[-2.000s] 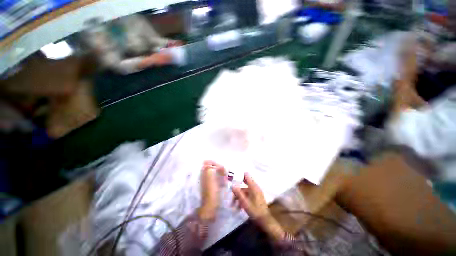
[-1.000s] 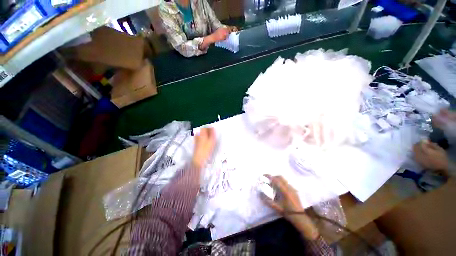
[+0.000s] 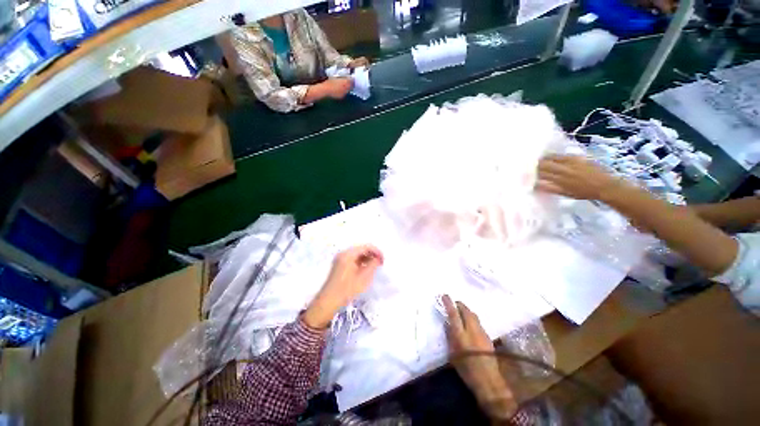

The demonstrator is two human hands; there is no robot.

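Note:
Thin clear-white poly bags (image 3: 475, 158) lie in a fluffy pile on the white bench cover (image 3: 583, 291). White corded units (image 3: 354, 320) lie under and beside my left hand, partly hidden by it. My left hand (image 3: 354, 279) is over the cover with its fingers curled; whether it pinches something is unclear. My right hand (image 3: 473, 337) is at the cover's front edge, thumb and fingers pointing forward. Something white and thin shows at its fingertips, too washed out to tell if it is held.
Another person's hand (image 3: 575, 176) reaches onto the bag pile from the right. More white corded units (image 3: 650, 150) lie behind it. Cartons stand at lower left (image 3: 137, 349) and lower right (image 3: 692, 349). A person opposite handles white comb-like stacks. A dark cord crosses the near view.
My left hand has moved toward me and to the right over the cover. My right hand now points forward. The other person's hand has reached onto the bag pile. The view has shifted slightly.

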